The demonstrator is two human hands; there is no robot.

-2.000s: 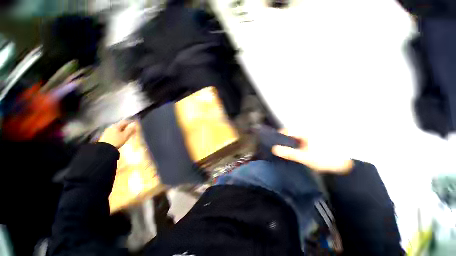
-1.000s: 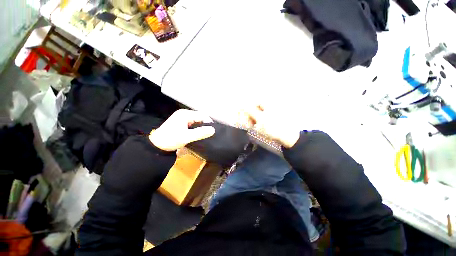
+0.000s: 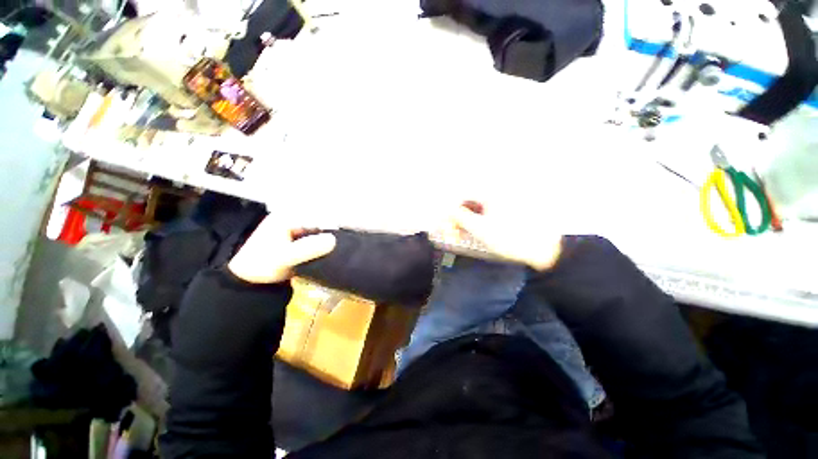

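A small dark cloth piece [image 3: 377, 264] lies along the near edge of the white table [image 3: 377, 152], hanging over it above my lap. My left hand [image 3: 278, 253] grips its left end, with the thumb on top. My right hand [image 3: 507, 238] rests at the table edge just right of the cloth's right end, with its fingertips on the table. Glare washes out its fingers, so I cannot tell whether they hold anything.
An open-looking cardboard box [image 3: 332, 332] is below the cloth. Dark garments [image 3: 547, 36] lie at the table's back. Yellow and green snips [image 3: 735, 199] and a sewing machine [image 3: 709, 36] are at right. A phone [image 3: 226, 94] and small picture card [image 3: 229, 164] are at left.
The view has turned, and the table edge now runs more level. The cloth has come up to the edge and is stretched sideways from my left hand. My hands are slightly farther apart.
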